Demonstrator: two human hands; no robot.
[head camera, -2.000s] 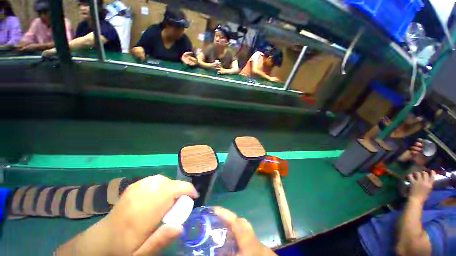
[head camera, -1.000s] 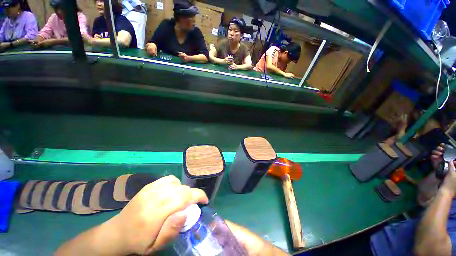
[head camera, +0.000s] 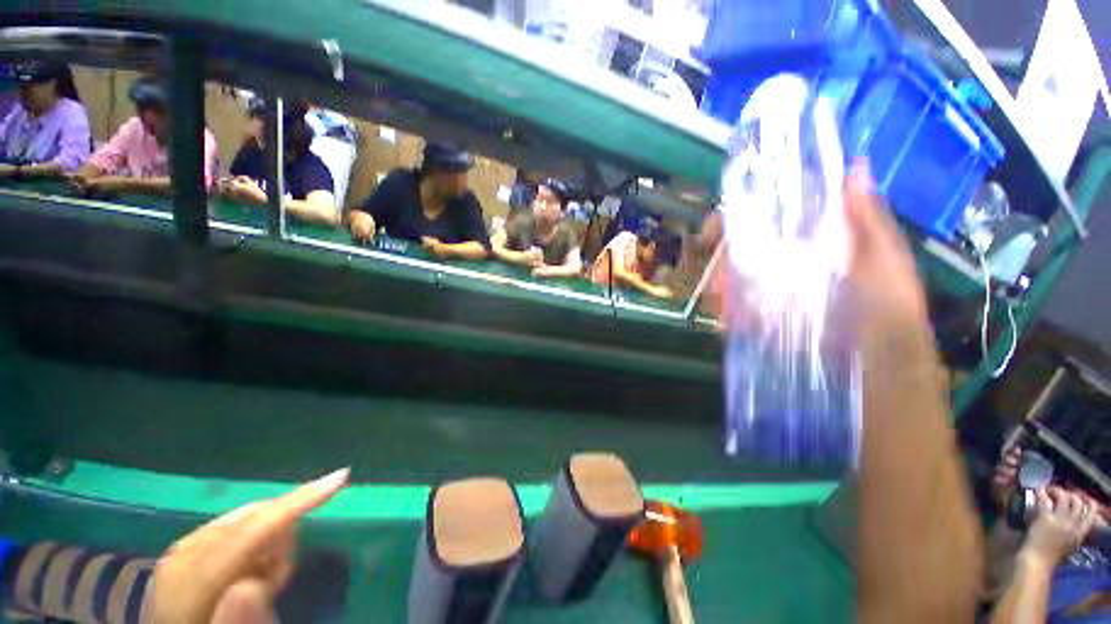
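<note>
My right hand, blurred, is closed around a clear plastic bottle and holds it upright, high at the right. Glare hides the detail of its top. My left hand is low at the left, index finger extended and other fingers partly curled; whether something is in the palm is hidden. Two grey speakers with wood-look tops stand on the green bench, the left speaker and the right speaker. A mallet with an orange head lies right of them, its handle cut off by the lower edge.
A row of overlapping top panels lies at the left, partly behind my left hand. The sunken conveyor runs beyond the bench. Blue bins sit on the overhead shelf. Several people sit opposite, and another person's hands show at right.
My right hand has raised the bottle from low centre to upper right. My left hand has come off the bottle and moved left. The view has tilted up, so the speakers and mallet sit lower.
</note>
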